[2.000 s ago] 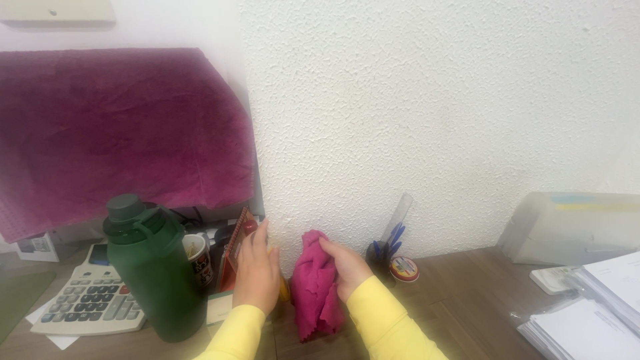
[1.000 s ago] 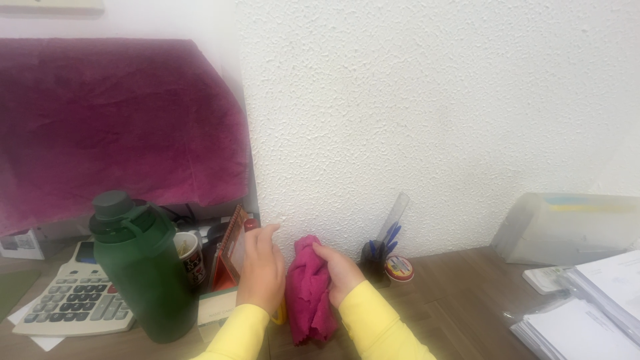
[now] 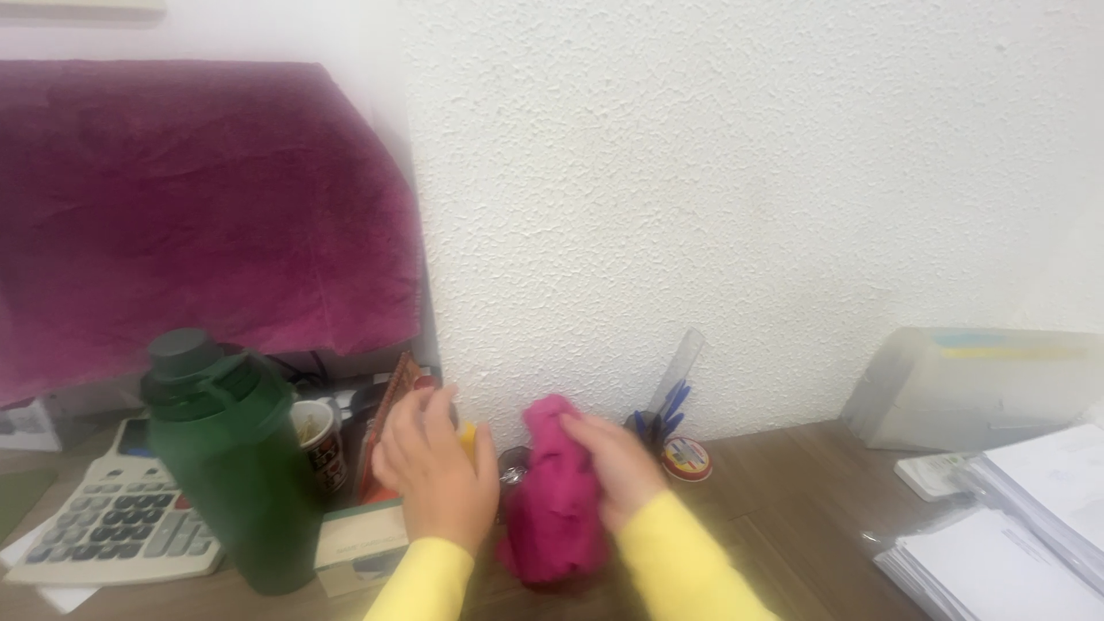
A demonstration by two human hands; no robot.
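Observation:
My right hand [image 3: 617,461] grips a bunched magenta cloth [image 3: 556,500] above the wooden desk. Just left of it, my left hand [image 3: 444,461] has its fingers spread in front of a red spiral-bound desk calendar [image 3: 392,405]; a yellow object [image 3: 467,438] shows behind the fingers, and whether the hand touches either is hidden. Behind the cloth, a dark holder with something shiny [image 3: 515,466] is partly visible. A pen holder [image 3: 645,427] with blue pens and a clear ruler [image 3: 683,366] stands beyond my right hand, beside a round red-rimmed tin [image 3: 687,457].
A green bottle [image 3: 233,466] stands between a desk calculator [image 3: 121,522] and a printed cup [image 3: 319,448]. A larger magenta cloth [image 3: 207,207] drapes over something at left. The textured wall [image 3: 733,198] rises behind the desk. Papers [image 3: 992,565] and a translucent file box [image 3: 975,388] lie right.
My left hand has drawn slightly away from the bunched cloth, and a yellow object now shows behind its fingers. My right hand keeps its hold on the cloth.

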